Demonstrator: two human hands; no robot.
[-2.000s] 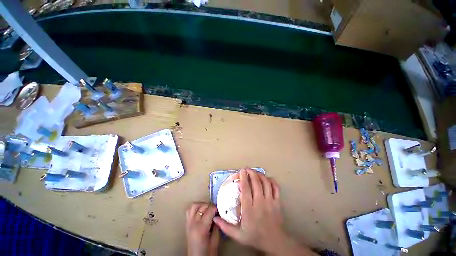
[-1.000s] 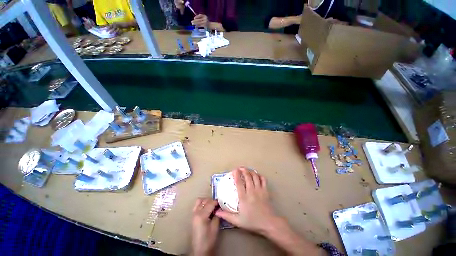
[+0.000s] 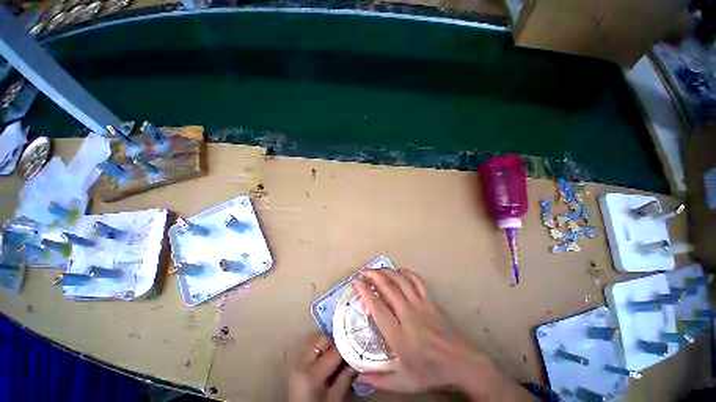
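A round white spoked disc (image 3: 359, 328) sits over a square grey-white plate (image 3: 328, 305) on the board in front of me. My right hand (image 3: 412, 330) lies over the disc's right side, fingers on its top and edge. My left hand (image 3: 318, 369), with a ring, is at the lower left edge of the disc and plate; its fingertips are partly hidden under the disc's rim. The plate is turned at an angle, its upper corners showing. Any posts under the disc are hidden.
Left: white plates with blue-grey posts (image 3: 221, 250), a wooden block (image 3: 177, 165) and white sheets. Right: a magenta bottle (image 3: 504, 188), small blue and coppery clips (image 3: 567, 216) and more posted plates (image 3: 640, 232). Behind lies the green conveyor (image 3: 353, 86); a carton (image 3: 597, 27) stands across it.
The plate and disc have turned, and the disc's spoked face now shows more. Both hands have shifted around it and remain on it. The view tilted up, then back down.
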